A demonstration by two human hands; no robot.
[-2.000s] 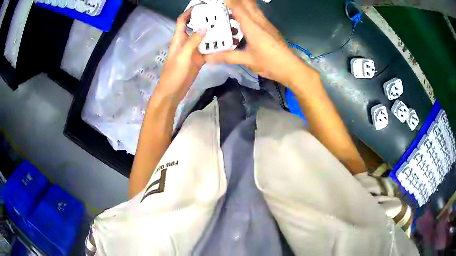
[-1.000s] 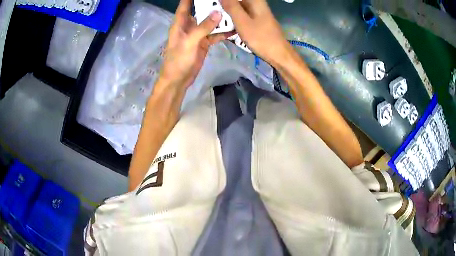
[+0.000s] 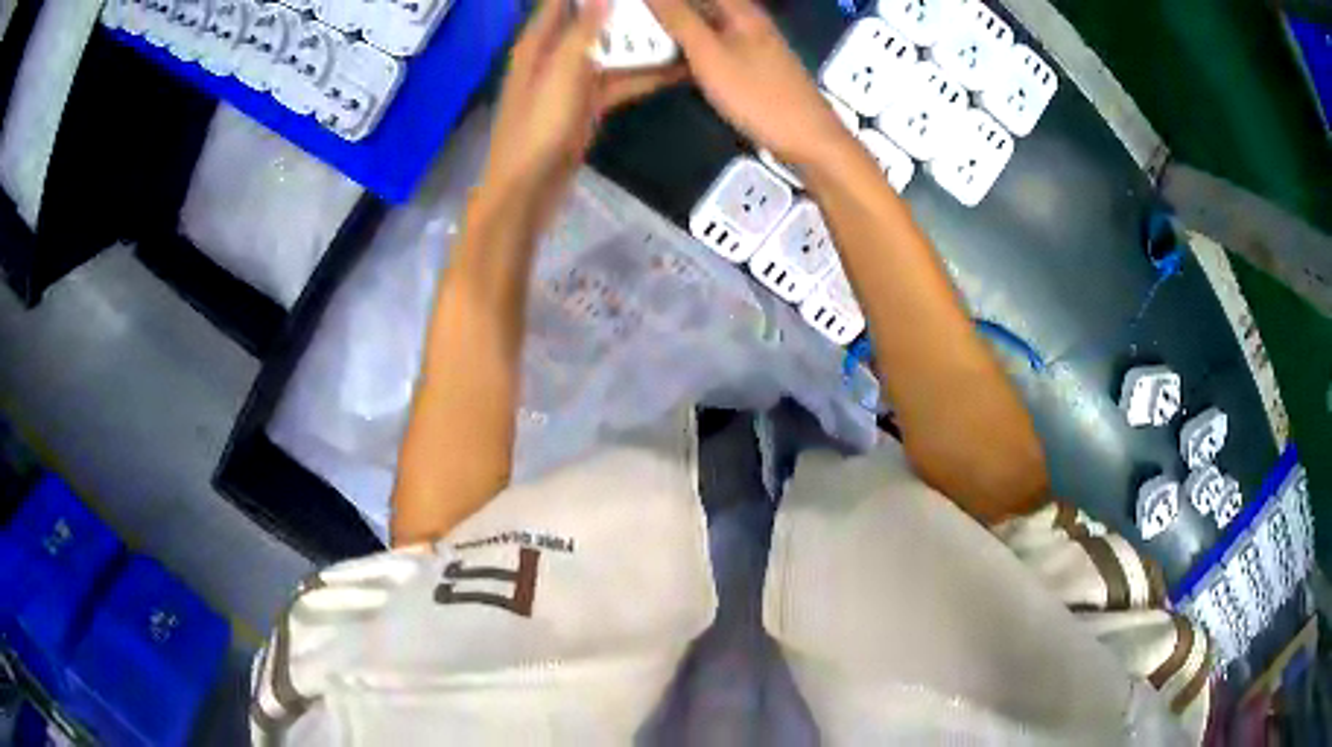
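A white outlet unit (image 3: pixel 631 35) with a row of dark openings is held between both hands at the top edge of the head view, partly cut off. My left hand (image 3: pixel 563 59) is on its left side. My right hand (image 3: pixel 738 66) is on its right side, with fingertips near the frame edge. I cannot tell whether the unit is closed or an empty cover. Several white outlet covers or units (image 3: pixel 923 107) lie face up on the dark green bench right of my hands, and several more (image 3: pixel 752 199) lie partly behind my right forearm.
A blue tray (image 3: pixel 414 153) with white parts is at upper left. A black bin (image 3: pixel 278 423) holds a crinkled liner bag (image 3: pixel 351 350). Small white plug-side parts (image 3: pixel 1151 396) and another blue tray (image 3: pixel 1285 482) are at right. A blue coiled cord (image 3: pixel 1011 343) lies on the bench.
The view has shifted up the bench, showing more of the upper-left tray and the rows of white outlets. Both hands still hold a white unit near the top edge.
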